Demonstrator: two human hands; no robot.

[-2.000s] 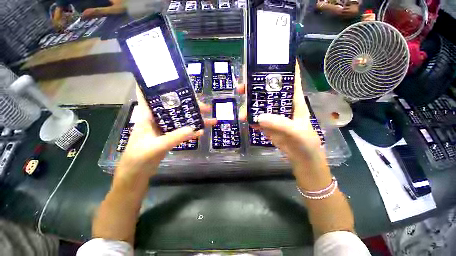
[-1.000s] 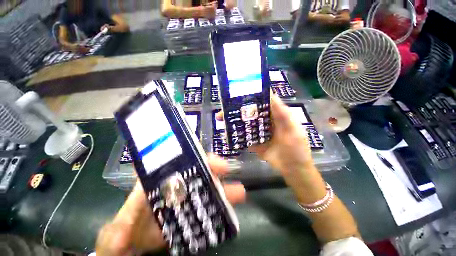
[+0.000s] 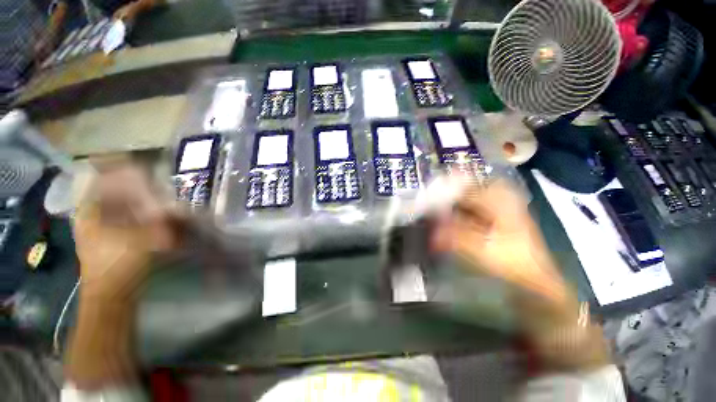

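Note:
My left hand [image 3: 122, 216], at the left, is blurred and closed on a dark, smeared, phone-shaped thing [image 3: 210, 250]. My right hand [image 3: 498, 235], also blurred, holds a dark phone [image 3: 407, 250] low in front of the tray. A pale blurred patch lies by its fingers; I cannot tell what it is. A white battery [image 3: 280, 287] lies on the green mat between my hands. Another white rectangle [image 3: 408, 283] shows at the lower end of the right phone. The clear tray [image 3: 302, 225] holds several keypad phones [image 3: 336, 163] with lit screens and two plain white rectangles [image 3: 380, 93] in its back row.
A round fan [image 3: 554, 56] stands at the back right, beside a round pale dish [image 3: 512, 148]. A white paper [image 3: 600, 271] with a pen and a dark smartphone [image 3: 632, 228] lies right. More dark phones [image 3: 667, 169] are at the far right. A white fan stands left.
Both hands have moved down and outward from above the tray, uncovering it. The lit screens of the held phones no longer show. A white battery now shows on the mat.

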